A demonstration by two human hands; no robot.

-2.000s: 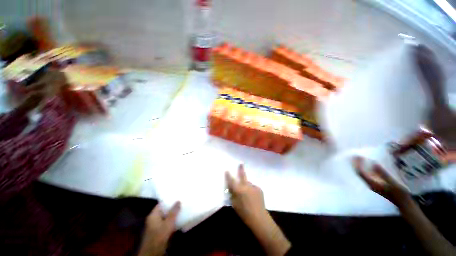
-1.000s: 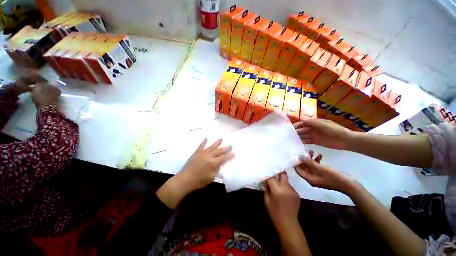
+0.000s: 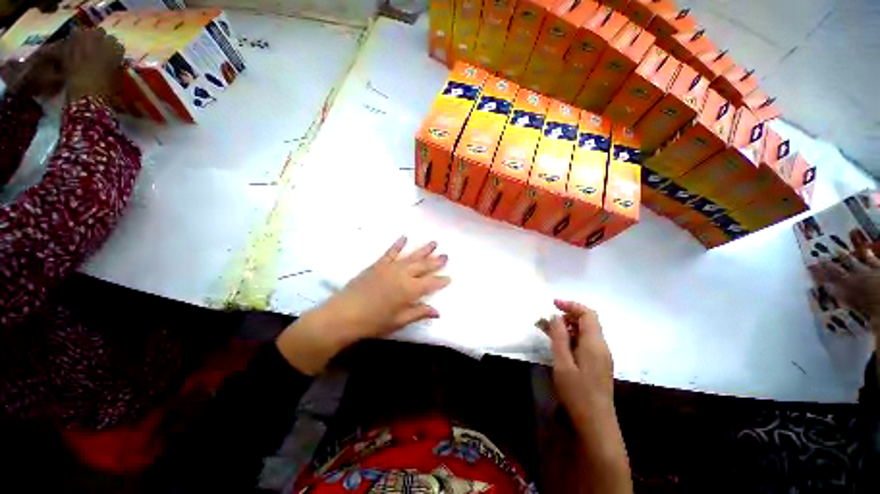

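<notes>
A row of several orange and yellow retail boxes [image 3: 526, 164] stands in front of me, with a blue-black band across their tops. My left hand [image 3: 391, 292] lies palm down with fingers spread near the table's front edge, below the row, and holds nothing. My right hand [image 3: 582, 352] is at the front edge to its right, fingers curled. A tiny brownish bit [image 3: 543, 326] shows by its fingertips; whether it is pinched is unclear. Glare on the white surface between my hands hides whether a sheet lies there.
Long rows of orange boxes [image 3: 675, 116] stand behind and to the right. Yellowish joint tape [image 3: 289, 183] crosses the table at left. Another person's hands touch boxes [image 3: 178, 68] at the far left. Another hand [image 3: 854, 280] rests on white-sided boxes at the right edge.
The white sheet held up between my hands and another person's hands is gone from there. That person's arms have left the middle. My right hand has moved right. The boxes appear higher in view.
</notes>
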